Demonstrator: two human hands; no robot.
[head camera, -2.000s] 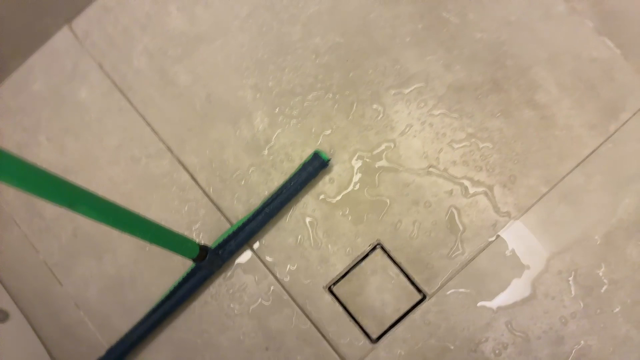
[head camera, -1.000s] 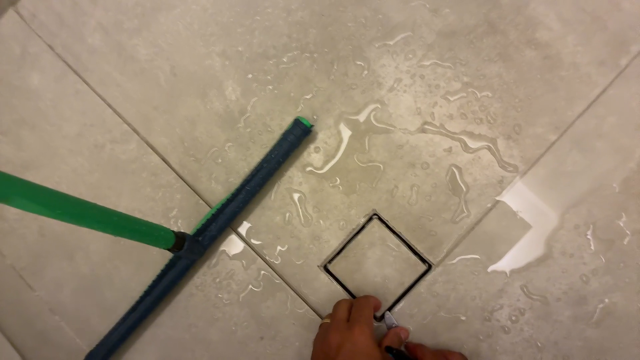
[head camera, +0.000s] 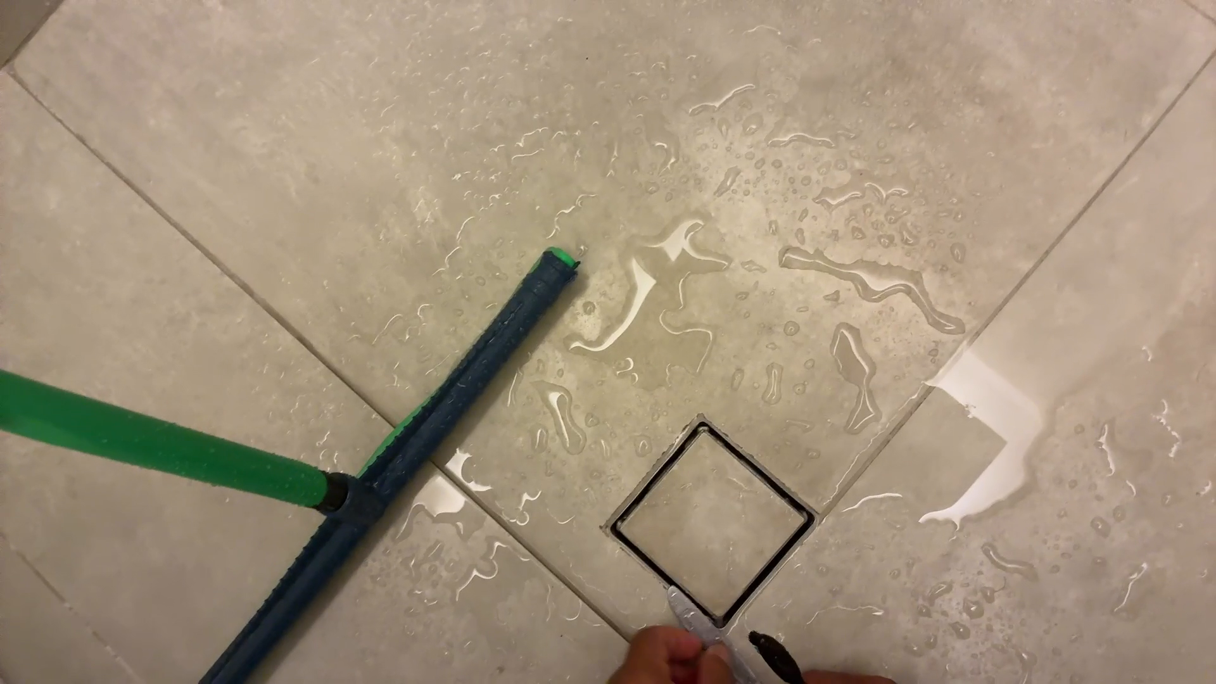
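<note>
At the bottom edge, my left hand (head camera: 670, 657) pinches a thin grey blade-like piece (head camera: 698, 616), whose tip lies at the lower left edge of the square tile-insert floor drain (head camera: 717, 522). Just right of it, a small black object (head camera: 774, 655) points up and left, beside my right hand (head camera: 845, 678). Only a sliver of my right hand shows, so its grip is hidden. The drain cover sits in its black-edged frame.
A floor squeegee with a dark blue head (head camera: 465, 389) and green handle (head camera: 161, 446) lies diagonally at left. Water puddles (head camera: 1012, 427) and droplets cover much of the grey tiled floor (head camera: 285, 171).
Two seconds ago no hands were in view; one second ago both were at the drain's lower corner. Now they are lower in the frame, and the grey blade-like piece shows more plainly.
</note>
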